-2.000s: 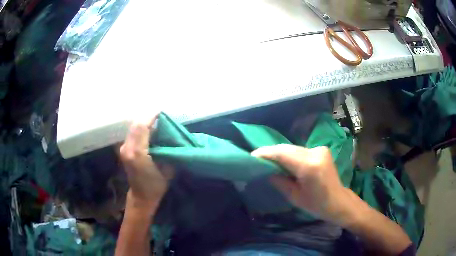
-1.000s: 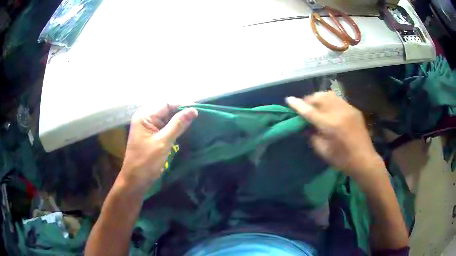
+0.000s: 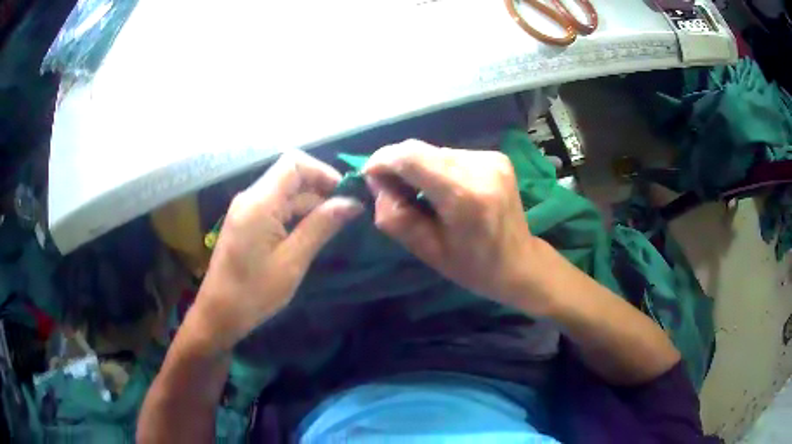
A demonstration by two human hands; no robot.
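Note:
A green cloth garment [image 3: 556, 208] lies over the lap and hangs down to the right. My left hand [image 3: 269, 234] and my right hand [image 3: 456, 217] are bare and close together just in front of the table edge. Both pinch a small edge of the green cloth between thumb and fingers, and a little green tip sticks up between them. The fingers hide most of the pinched part.
The white table [image 3: 252, 78] has a printed ruler scale along its front edge. Orange scissors handles [image 3: 553, 19] lie at the top right, near a dark control box [image 3: 692, 17]. A clear plastic bag [image 3: 87, 33] is at the top left. Green cloth heaps [image 3: 738, 121] lie right and lower left.
The stretched cloth edge is no longer spread between the hands. My right hand has moved left to meet my left hand. The table and scissors sit higher and further left in view.

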